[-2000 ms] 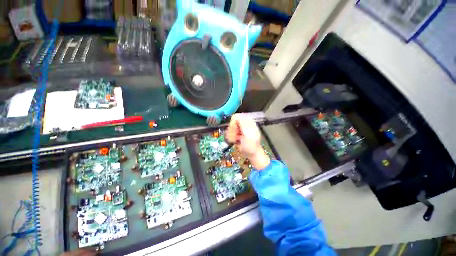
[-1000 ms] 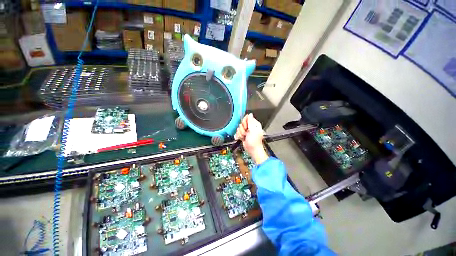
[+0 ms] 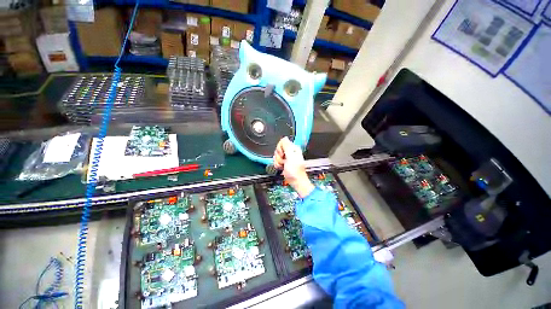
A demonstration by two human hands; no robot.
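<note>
My right hand (image 3: 289, 158), in a blue sleeve, is curled with its fingers bent in, over the far conveyor rail in front of the fan. Whether it holds something small is hidden. Below it lies a dark carrier (image 3: 270, 232) with green circuit boards (image 3: 291, 236), partly covered by my sleeve. The carrier to its left holds several more green boards (image 3: 164, 218) with orange components (image 3: 173, 200). My left hand is out of the picture.
A turquoise owl-shaped fan (image 3: 307, 111) stands behind the rail. Right, a carrier with boards (image 3: 426, 181) sits at the black machine opening (image 3: 417, 96). Left, a blue coiled cord (image 3: 90, 181) hangs before a white sheet (image 3: 115, 158) with a board and a red stick (image 3: 166, 171).
The view has tilted up and turned left, so the scene sits lower and further right. My right hand has moved a little left relative to the fan and stays curled.
</note>
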